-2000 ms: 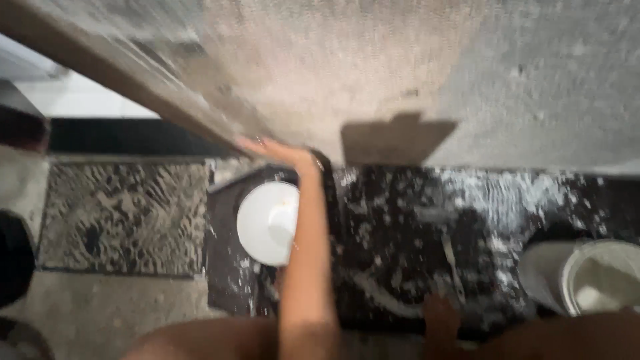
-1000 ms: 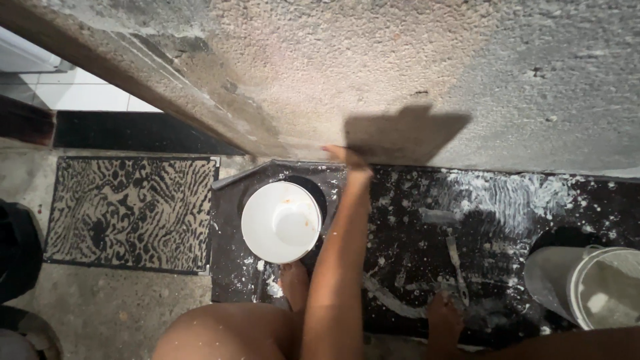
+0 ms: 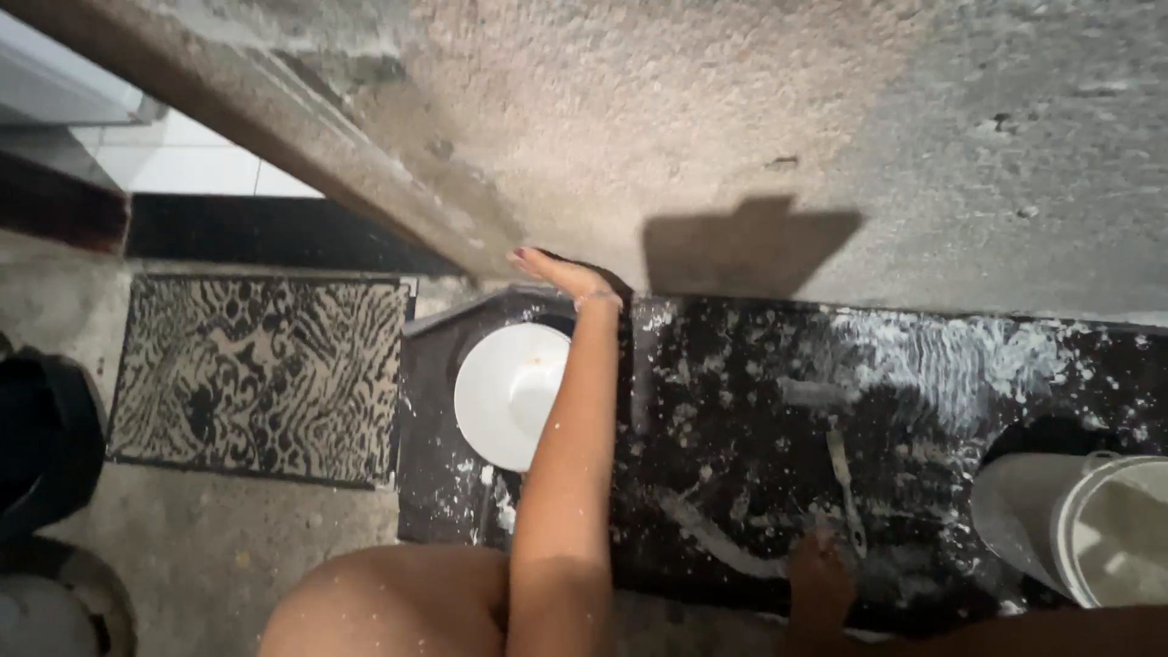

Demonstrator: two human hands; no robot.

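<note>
My left hand (image 3: pixel 570 276) is at the foot of the rough plastered wall (image 3: pixel 684 119), its fingers together and pointing left, seemingly flat against the surface. Nothing shows in its grasp. The forearm partly covers a round white container (image 3: pixel 511 392), which stands on the dark, white-spattered slab (image 3: pixel 712 429) and has a little residue inside. My right hand is out of view. A narrow, flat-handled tool (image 3: pixel 846 493), kind unclear, lies on the slab close to my right foot (image 3: pixel 821 575). Farther right, a bucket (image 3: pixel 1022 511) holds pale material and stands near a broad white smear.
A black-and-beige patterned mat (image 3: pixel 265 379) lies on the concrete floor at left. Dark round objects (image 3: pixel 41 438) stand at the left edge. Beyond the wall's left edge (image 3: pixel 301 164) are white tiles (image 3: pixel 196 164) and a black step (image 3: pixel 265 233). A dark shadow falls across the wall.
One second ago my left hand was farther right along the wall's foot; it has moved left, and the forearm now covers part of the white container.
</note>
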